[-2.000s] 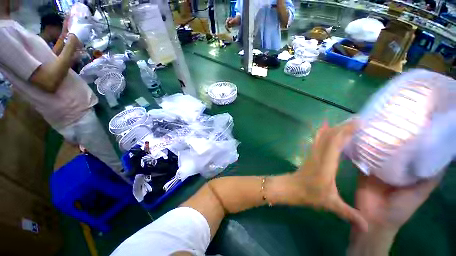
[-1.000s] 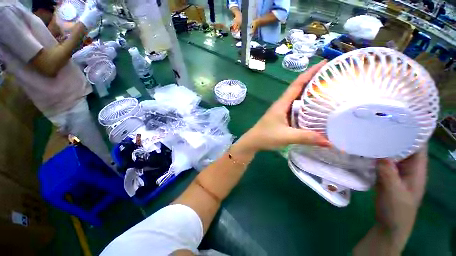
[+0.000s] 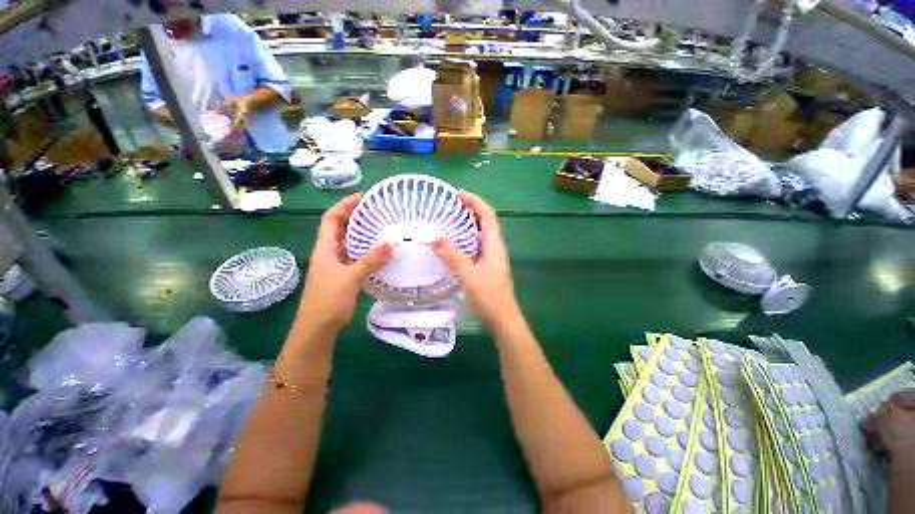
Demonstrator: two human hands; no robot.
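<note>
A white clip fan (image 3: 413,263) is held upright in front of me over the green bench, its domed ribbed housing and smooth central disc facing me. Its clip base (image 3: 413,327) hangs below the head, with a small red spot on it. My left hand (image 3: 343,259) grips the left side of the head, thumb on the disc. My right hand (image 3: 480,263) grips the right side, thumb also on the disc. The front of the fan is hidden.
A loose white grille (image 3: 255,279) lies left, above crumpled clear bags (image 3: 140,412). Another clip fan (image 3: 740,267) lies right, behind fanned sticker sheets (image 3: 702,432). Small trays (image 3: 579,174) sit on the far side. A person in blue (image 3: 263,80) works opposite. Another person's hand is at the right edge.
The view has swung right, bringing the sticker sheets and second fan into sight. The held fan is now lower and centred, more level, with both hands on its sides.
</note>
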